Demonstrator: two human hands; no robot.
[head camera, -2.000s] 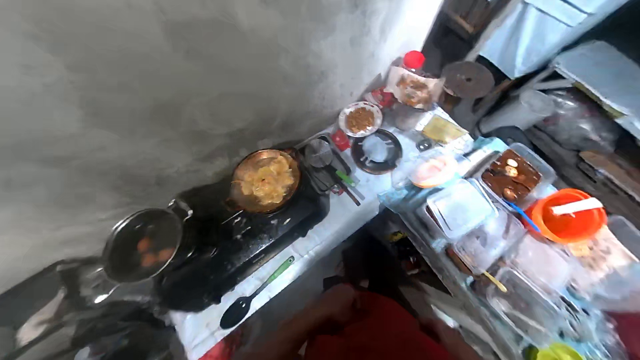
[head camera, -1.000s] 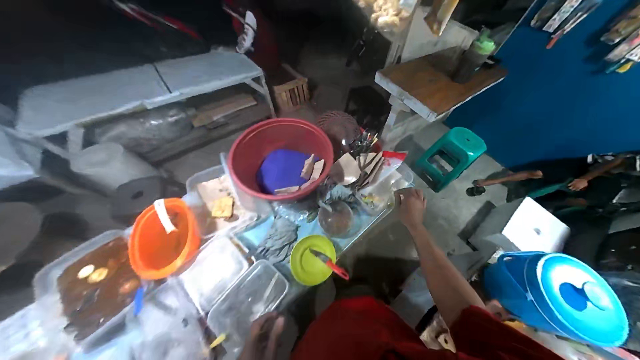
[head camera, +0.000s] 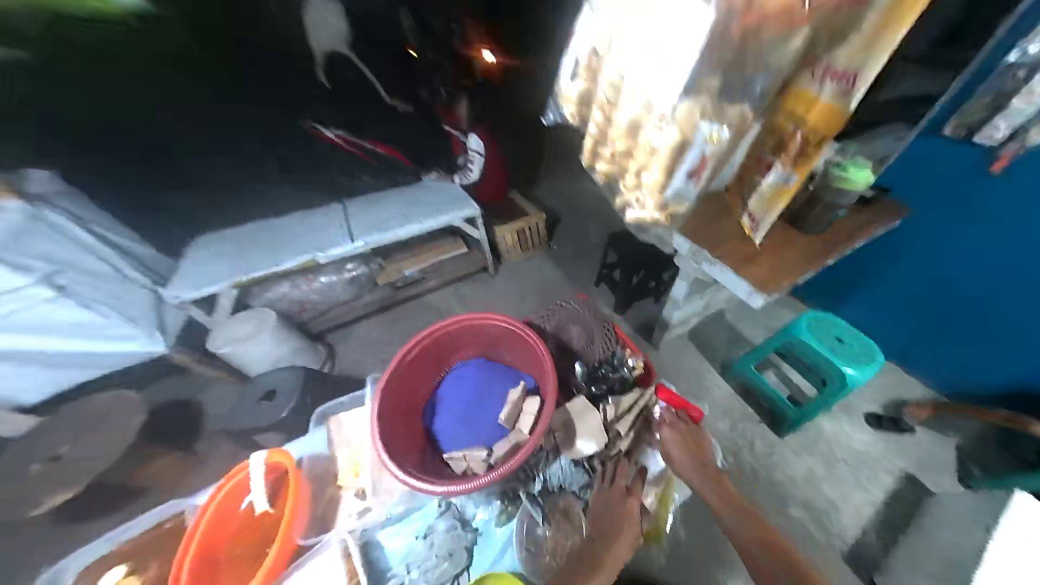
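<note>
At the table's right end, my left hand (head camera: 609, 516) reaches over a clear round container (head camera: 550, 536), its fingers at a heap of folded brown paper (head camera: 578, 428) and crumpled plastic. My right hand (head camera: 685, 445) is at the right side of this heap, beside a red object (head camera: 679, 404). Blur and the heap hide both hands' fingertips, so I cannot tell what they grip. Left of them stands a red plastic basin (head camera: 465, 325) holding a blue-purple item (head camera: 475, 406) and pieces of brown paper.
An orange tub (head camera: 191, 528) and plastic containers stand at lower left. Beyond is a long bench (head camera: 325, 240). A green plastic stool (head camera: 837, 349) and a wooden counter (head camera: 780, 252) with hanging snack packets are at right. A person (head camera: 487, 166) sits at the back; another person's limb (head camera: 975, 414) shows at far right.
The view has swung from the stove to the table's other end. Since one second ago, my left hand has moved from the clear containers to the heap of paper and plastic.
</note>
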